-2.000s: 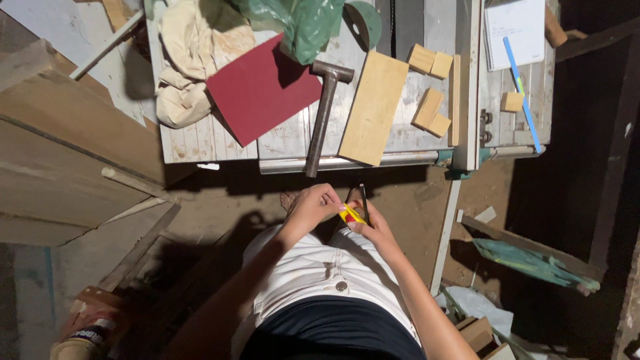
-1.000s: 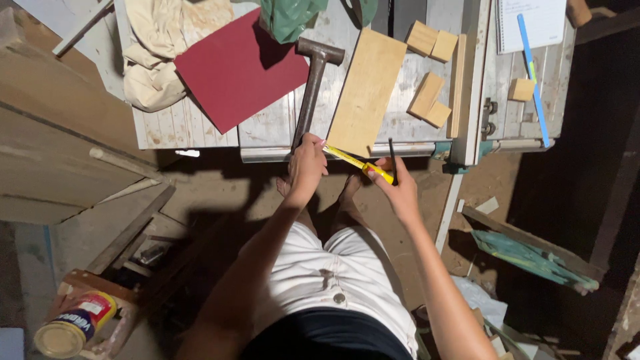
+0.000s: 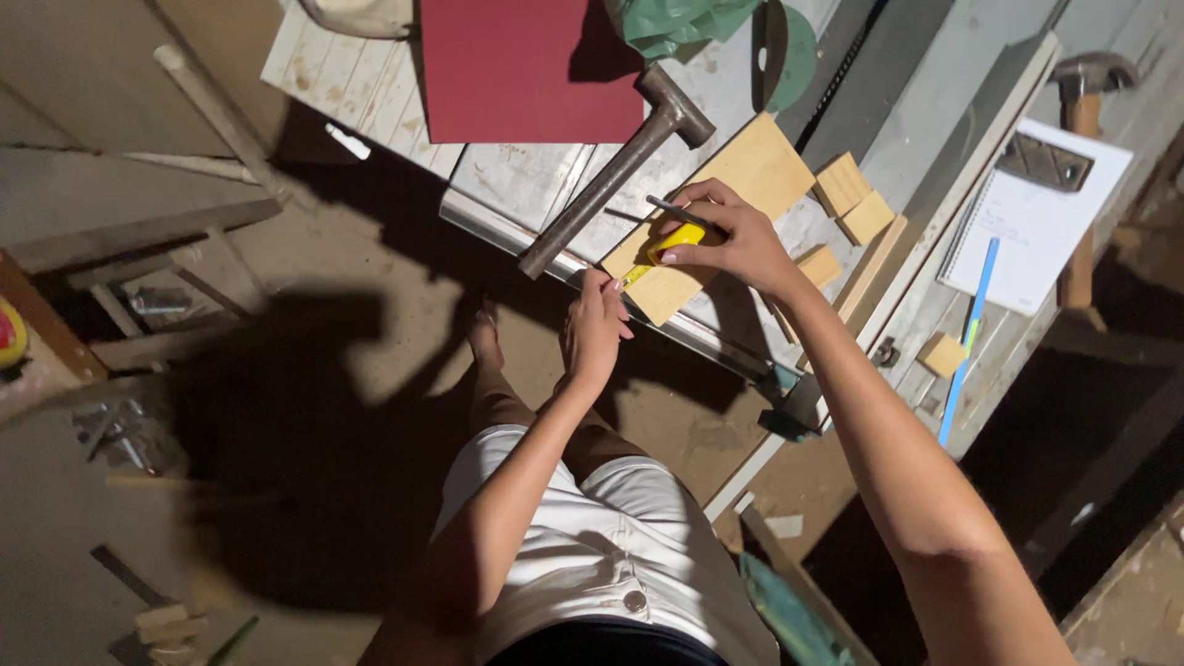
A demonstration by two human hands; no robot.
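Observation:
My right hand (image 3: 731, 236) holds a yellow tape measure (image 3: 677, 242) over a light wooden board (image 3: 758, 171), with a dark pencil-like stick between its fingers. A short length of yellow blade runs out to my left hand (image 3: 597, 319), whose fingertips pinch its end at the board's near corner. Left of the board, a metal hammer (image 3: 620, 176) lies on the bench, its handle end over the front edge. Small wooden blocks (image 3: 840, 185) lie to the right of the board.
A red sheet (image 3: 527, 74) and green plastic (image 3: 680, 23) lie behind the hammer. To the right are a metal fence rail (image 3: 934, 185), a spiral notebook (image 3: 1064, 222), a claw hammer (image 3: 1078, 111), a blue strip (image 3: 971, 342) and a block (image 3: 942, 354). Wooden frames (image 3: 139, 240) stand at the left.
Both hands have moved from in front of the bench to the board, and the tape measure now lies across it. The view has turned and come closer to the bench.

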